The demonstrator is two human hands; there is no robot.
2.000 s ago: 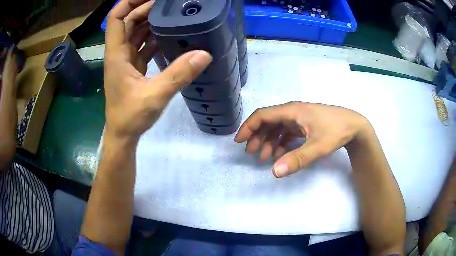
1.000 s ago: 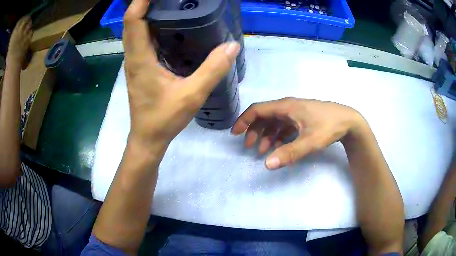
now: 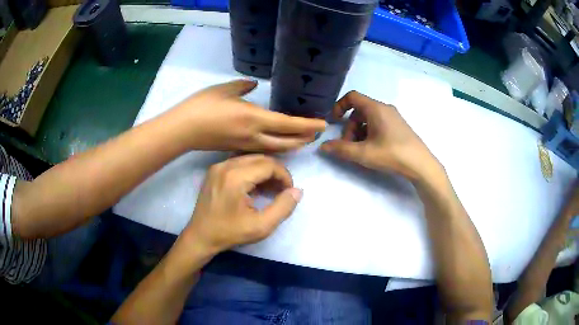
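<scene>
Two tall columns of dark grey stacked housings stand on the white foam sheet (image 3: 209, 190): a nearer one (image 3: 311, 63) and one behind it to the left (image 3: 254, 38). Their tops are cut off or close to the frame's upper edge. My left hand (image 3: 247, 203) is over the foam in front of the stacks, fingers curled, thumb apart, nothing visible in it. My right hand (image 3: 381, 136) is beside the near stack's base at its right, fingers bent inward; whether it holds anything small cannot be told.
A neighbour's arm and hand (image 3: 241, 124) reach in from the left, between my left hand and the stacks. A cardboard box (image 3: 47, 38) and a waiting housing (image 3: 105, 28) are at upper left. A blue bin (image 3: 438, 41) is at the back. Yellow loops (image 3: 545, 162) lie far right.
My left hand has left the near stack and come down toward me. The neighbour's hand has entered from the left. My view has shifted; the two stacks now show apart.
</scene>
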